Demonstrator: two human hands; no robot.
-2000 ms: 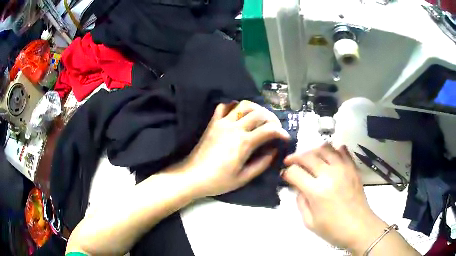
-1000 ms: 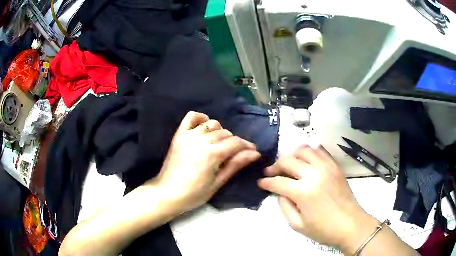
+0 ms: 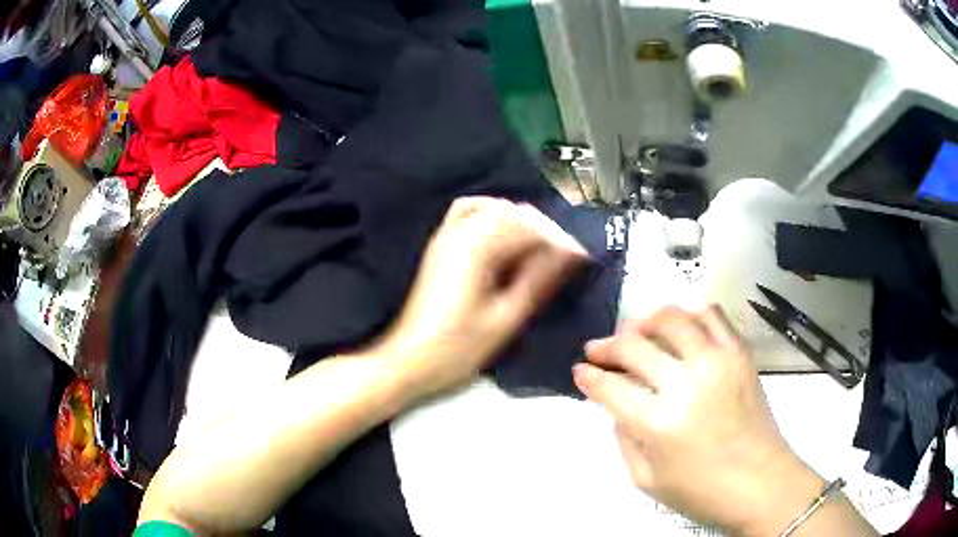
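Observation:
A large black garment (image 3: 410, 147) lies left of and under the sewing machine's needle area, its right edge beside the presser foot (image 3: 616, 233). My left hand (image 3: 488, 288) rests on the fabric, slightly blurred, with fingers bent toward the presser foot; whether it pinches cloth is hard to tell. My right hand (image 3: 678, 388) is at the garment's near right edge, thumb and forefinger closed on the black fabric edge. The white-grey sewing machine (image 3: 777, 94) stands behind the hands.
Dark thread snips (image 3: 807, 334) lie on the machine bed at right. Black fabric strips (image 3: 893, 315) lie beyond them. Red fabric (image 3: 200, 121), an orange-red plastic bag (image 3: 71, 117) and another machine (image 3: 47, 199) are at far left. White table surface (image 3: 473, 462) shows near me.
The view has shifted, so the machine appears further right than one second ago. My left hand has moved closer to the presser foot. My right hand stays at the fabric edge.

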